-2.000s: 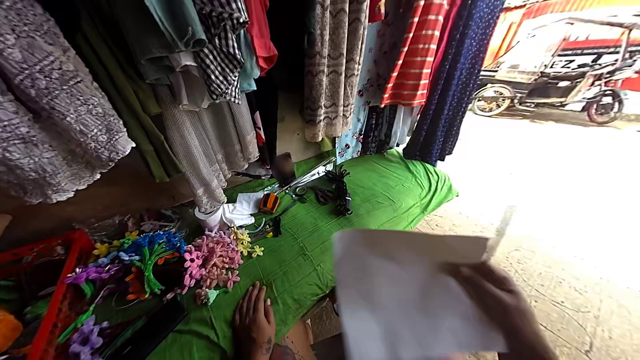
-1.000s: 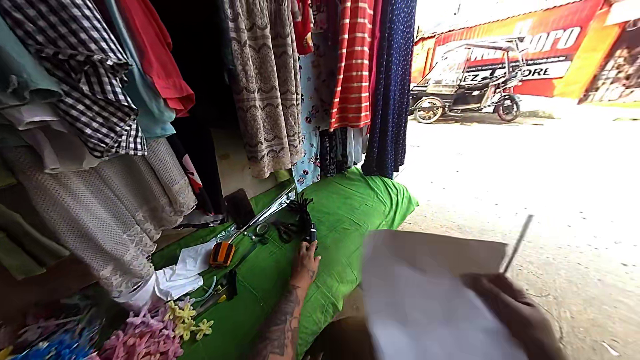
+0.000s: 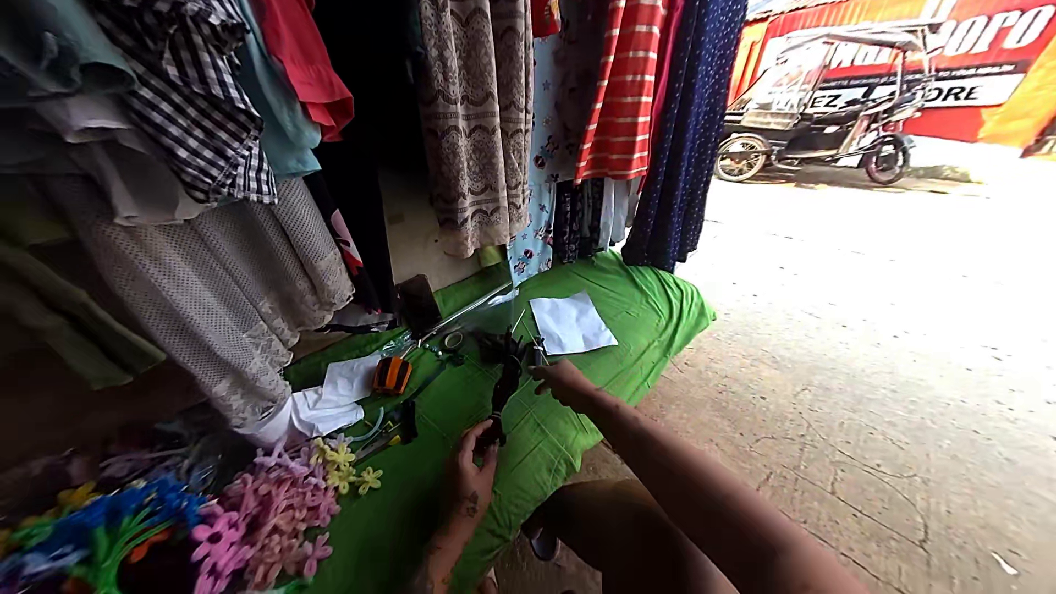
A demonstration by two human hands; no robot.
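Note:
My left hand [image 3: 476, 462] grips the near end of a dark, bundled item [image 3: 506, 386] that lies over the green cloth [image 3: 544, 450]; what it is I cannot tell. My right hand [image 3: 563, 382] reaches in from the right, its fingers at a small dark tool [image 3: 538, 353] with a thin metal tip; whether they close on it is unclear. Just beyond that hand a white sheet of paper [image 3: 572, 322] lies flat. Left of the bundle are an orange and black tape measure [image 3: 392, 375], a roll of tape [image 3: 453, 340] and crumpled white paper [image 3: 326, 400].
Pipe-cleaner flowers [image 3: 264, 516] in pink, yellow and blue fill the lower left. Clothes hang above the cloth, among them a red striped garment [image 3: 623, 91] and a navy dotted one [image 3: 693, 132]. A parked tricycle [image 3: 825, 107] stands across the concrete ground [image 3: 825, 396].
The white paper that was in my right hand now lies on the green cloth. My right hand has moved in beside the dark items, and my left hand has taken hold of the bundle.

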